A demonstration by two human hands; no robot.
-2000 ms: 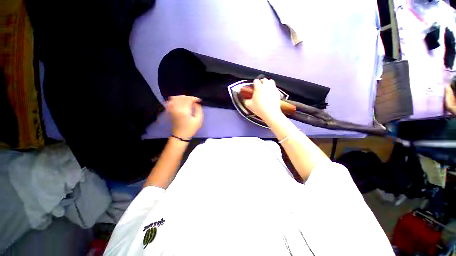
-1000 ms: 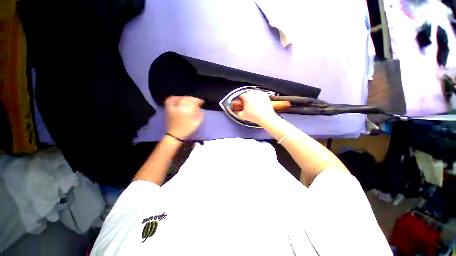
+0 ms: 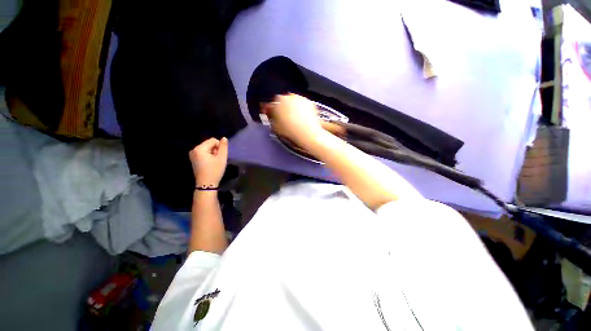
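The black sleeve piece (image 3: 382, 119) lies slantwise on the lilac table cover (image 3: 363, 39), its rounded wide end at the left. My right hand (image 3: 293, 119) is closed on the handle of the steam iron (image 3: 334, 117), near the wide end; the hand covers much of the iron. The dark hose (image 3: 415, 155) runs right from it. My left hand (image 3: 210, 160) is curled beside the table's near edge, off the sleeve piece, in front of the black heap; no held thing shows in it.
A large black heap (image 3: 165, 84) hangs over the left table edge. A pale scrap (image 3: 428, 66) lies beyond the work. The iron rest pad (image 3: 545, 165) is at the right edge. Pale cloth (image 3: 91, 187) and a red thing (image 3: 111, 291) are below left.
The view has turned and shifted. My right hand and the iron have moved left along the sleeve piece towards its wide end. My left hand has drawn away from the piece towards the lower left.
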